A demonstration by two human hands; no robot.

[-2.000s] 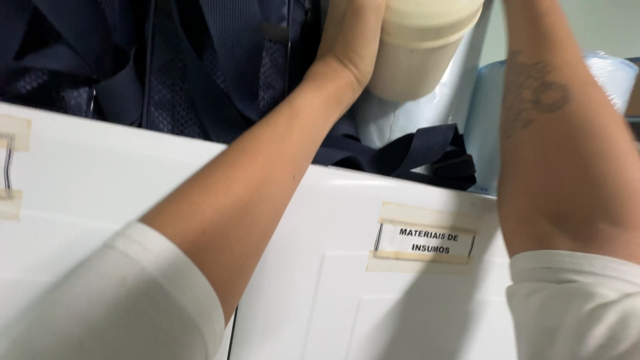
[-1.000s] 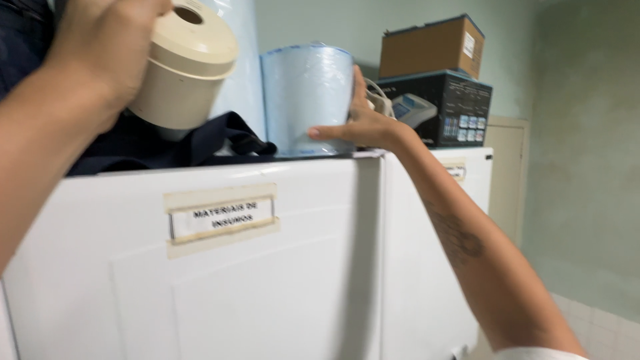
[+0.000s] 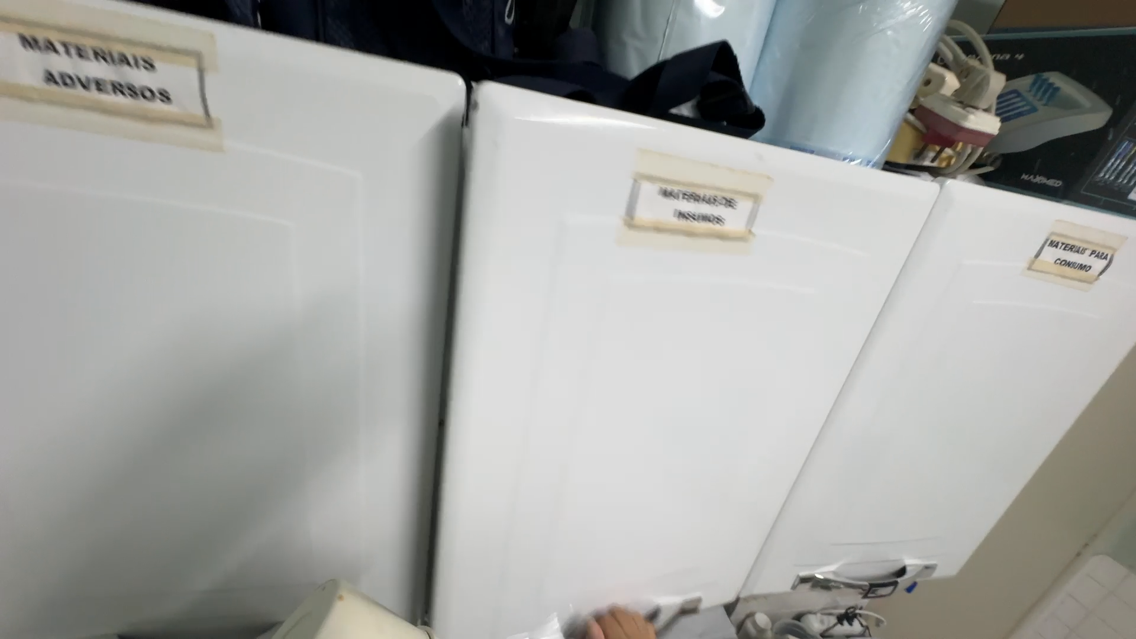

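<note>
At the bottom edge, my right hand (image 3: 621, 624) is at the metal handle (image 3: 682, 610) of the middle white cabinet door (image 3: 657, 382). Only its blurred fingers show, so its hold on the handle is unclear. Part of a cream plastic container (image 3: 348, 614) shows at the bottom, left of that hand. My left hand is out of view. On top of the cabinets stands a light blue roll in clear plastic wrap (image 3: 848, 75), with a dark fabric strap (image 3: 701, 89) to its left.
White doors with taped paper labels stand left (image 3: 222, 355) and right (image 3: 870, 382) of the middle one. Above the right door are a bundle of cables and plugs (image 3: 958, 115) and a dark printed box (image 3: 1065, 133). Small items (image 3: 825, 621) lie below the right door.
My right hand has left the wrapped blue roll and moved down to the middle door's handle. The cream container, held high in my left hand before, is now low in view. The view has tilted down.
</note>
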